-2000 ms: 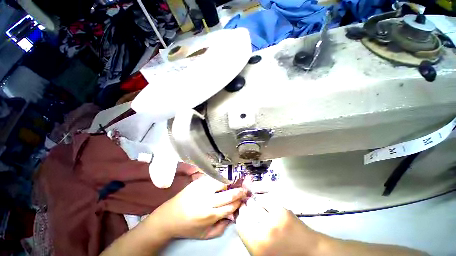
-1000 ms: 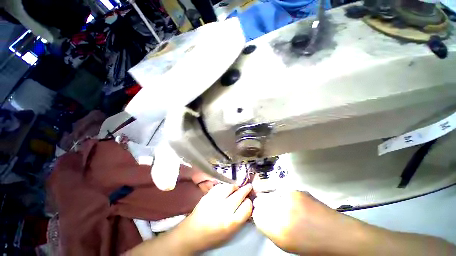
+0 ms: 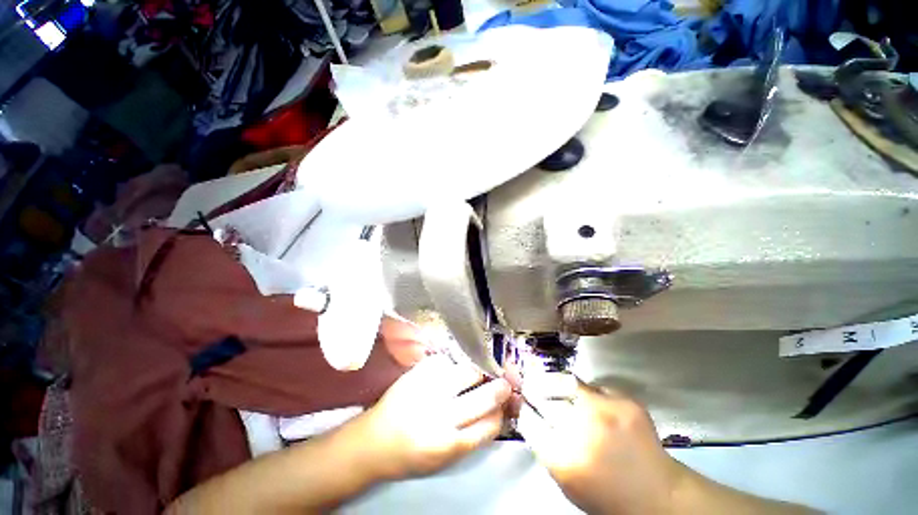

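Rust-brown lining (image 3: 302,362) lies in folds left of the machine, with a small dark tab (image 3: 216,356) on it. Its right end runs towards the needle area. My left hand (image 3: 428,412) has its fingertips on the cloth's edge just in front of the presser foot (image 3: 549,349). My right hand (image 3: 594,438) is beside it, fingertips close to my left ones; a thin dark line shows at its fingers. Glare hides what the right fingers hold. The white sewing machine (image 3: 725,251) reaches in from the right, with a roll of white tape (image 3: 463,126) on its head.
A white strip of size labels (image 3: 851,338) and a black strip (image 3: 837,384) hang on the machine arm. Blue fabric (image 3: 654,30) lies behind the machine. Speckled tweed (image 3: 55,433) shows at the lower left. Dark heaps of garments fill the upper left.
The view has shifted, so the machine head sits further right than before. Both hands remain by the presser foot; the right hand's fingers now point more upward towards it. The lining lies much the same.
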